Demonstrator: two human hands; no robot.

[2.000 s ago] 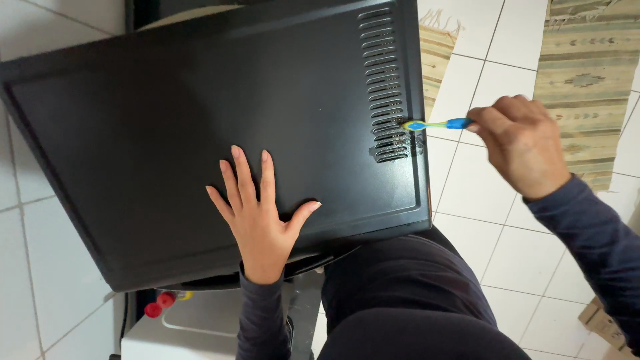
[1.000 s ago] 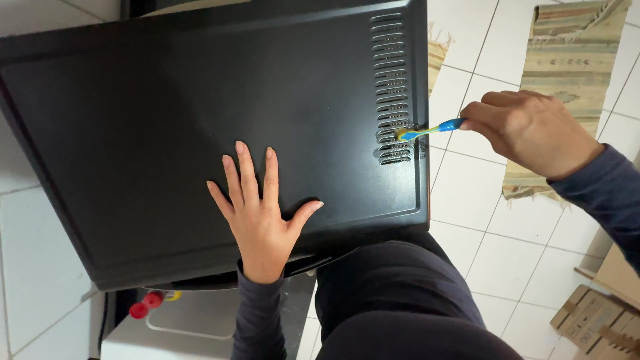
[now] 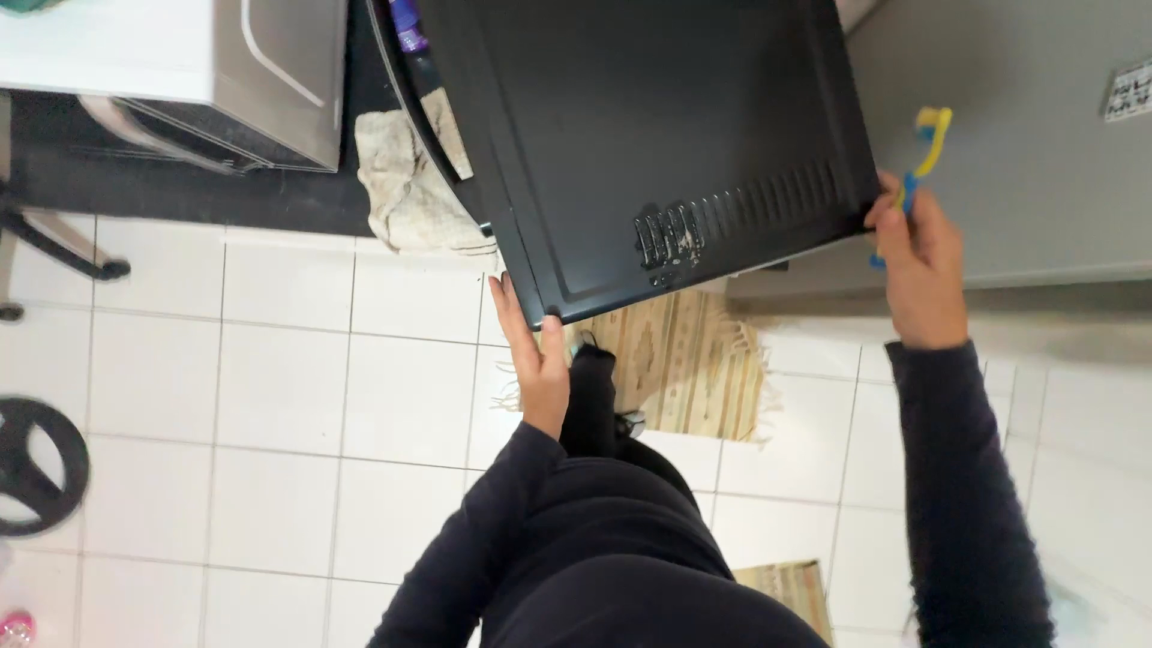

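A black metal appliance casing (image 3: pixel 648 117) with a row of vent slots (image 3: pixel 738 211) fills the upper middle of the view. Wet, whitish residue lies on the slots at the left end of the row. My left hand (image 3: pixel 537 364) rests against the casing's near left corner, fingers extended along its edge. At the near right corner, my right hand (image 3: pixel 922 270) holds a blue and yellow toothbrush (image 3: pixel 911 184), bristle end pointing up and away, while its fingers touch the casing's edge.
A white and grey appliance (image 3: pixel 279 81) stands at upper left, beside a crumpled cloth (image 3: pixel 405 193). A grey panel (image 3: pixel 1008 144) is at the right. Fringed woven rugs (image 3: pixel 684 364) lie on the white floor tiles (image 3: pixel 279 387). A black wheel-shaped object (image 3: pixel 36 463) is at far left.
The casing has turned, and its slots now run along the near side. My left hand has gone from its flat top to a corner. The toothbrush has come off the slots. The view has shifted a lot.
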